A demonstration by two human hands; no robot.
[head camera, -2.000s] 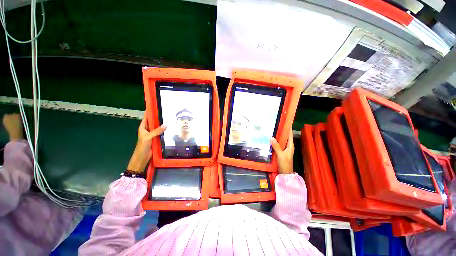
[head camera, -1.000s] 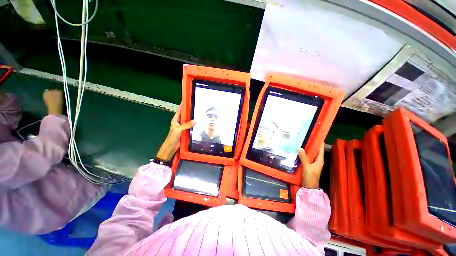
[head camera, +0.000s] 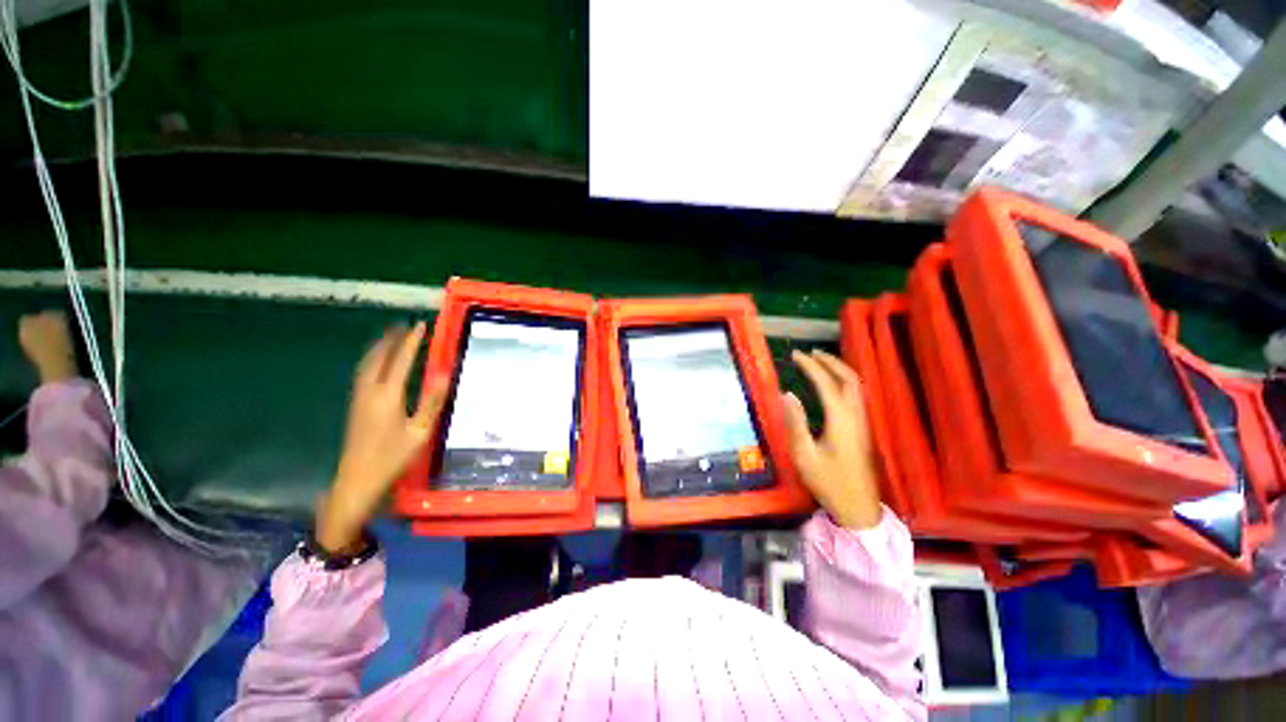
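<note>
Two tablets lie side by side in orange foam trays on the green bench, the left tablet [head camera: 511,388] and the right tablet [head camera: 691,395]. Both screens are lit with a pale camera preview and a dark bar below. The left one has a yellow patch at its lower corner, the right one an orange patch. My left hand [head camera: 381,420] is slightly blurred at the left tray's outer edge, fingers apart. My right hand [head camera: 835,440] is at the right tray's outer edge, fingers apart. Neither hand clearly grips a tray.
Stacked orange trays with tablets [head camera: 1086,409] stand at right. White cables [head camera: 106,282] hang at left. A white sheet [head camera: 748,106] and a printed instruction sheet [head camera: 973,127] are behind. A white tray of units [head camera: 966,642] is low at right. People's pink sleeves show at both sides.
The two lit tablets have gone from raised and tilted over the lower trays to lying low, side by side. Their previews no longer show a person. My hands have loosened from the trays.
</note>
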